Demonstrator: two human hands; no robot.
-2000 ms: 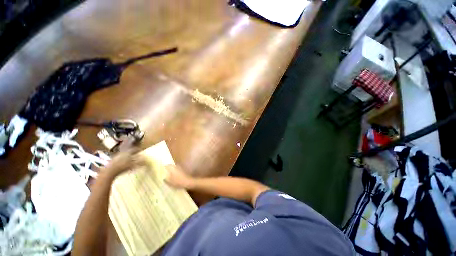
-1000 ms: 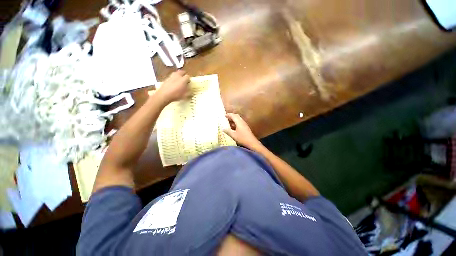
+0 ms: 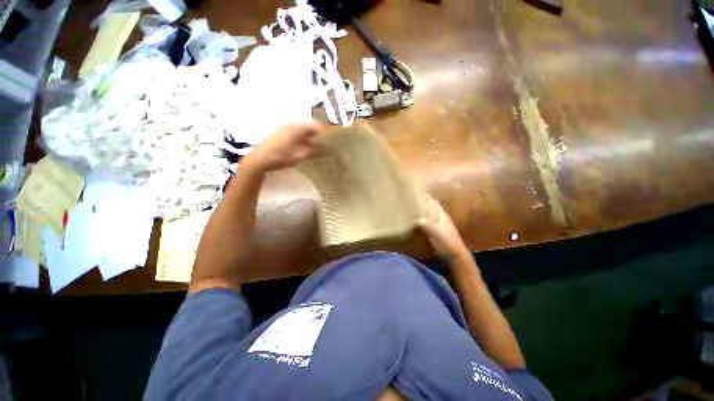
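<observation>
Pale yellow bundle ticket sheets (image 3: pixel 362 188), printed with rows of small marks, are held over the table's near edge, bent and blurred. My left hand (image 3: pixel 291 146) grips their upper left corner, fingers closed. My right hand (image 3: pixel 438 225) is at their lower right edge; its fingertips are partly hidden, and it appears to hold that edge. Another pale yellow sheet (image 3: pixel 178 249) lies on the table to the left.
The brown table (image 3: pixel 470 157) carries a white tie strip pile (image 3: pixel 176 125) partly in clear plastic, a plain white sheet (image 3: pixel 274 86), scissors (image 3: pixel 396 72), metal clips (image 3: pixel 385 102), and loose papers (image 3: pixel 121 227) at left. Green floor (image 3: pixel 595 290) lies beyond the near edge.
The view has turned and shows more of the left side. The ticket sheets, flat a second ago, are now lifted and bent between my hands.
</observation>
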